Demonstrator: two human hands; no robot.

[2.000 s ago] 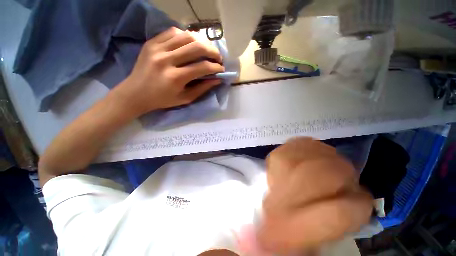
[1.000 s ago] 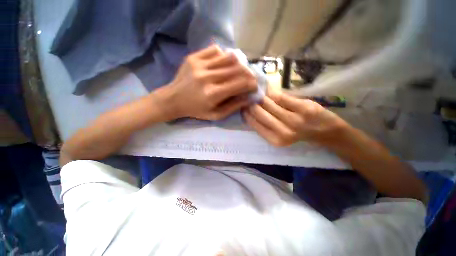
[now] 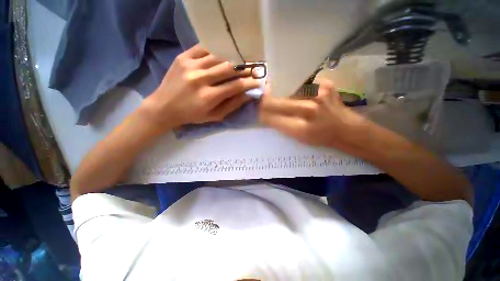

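Note:
A blue-grey garment piece (image 3: 104, 55) drapes over the table at the upper left and runs under my left hand. My left hand (image 3: 205, 88) holds the cloth at the needle area, fingers bent together. A small pale folded edge (image 3: 254, 93) shows at its fingertips. My right hand (image 3: 307, 115) is slightly blurred, its fingertips meeting the cloth edge just right of the left fingertips. The ring-like finger guard (image 3: 259, 70) sits just above the fingertips. The needle tip is hidden.
The cream-white machine head (image 3: 312, 38) fills the upper middle, with a dark coil spring (image 3: 405, 46) at right. A clear plastic bag (image 3: 408, 93) lies right of the needle. A green-and-blue tool (image 3: 352, 99) lies behind my right hand. A ruler scale (image 3: 236, 164) runs along the table's front edge.
My right hand has come up from near the lap to the cloth beside my left hand. The view has shifted, and the finger guard shows again above the fingertips.

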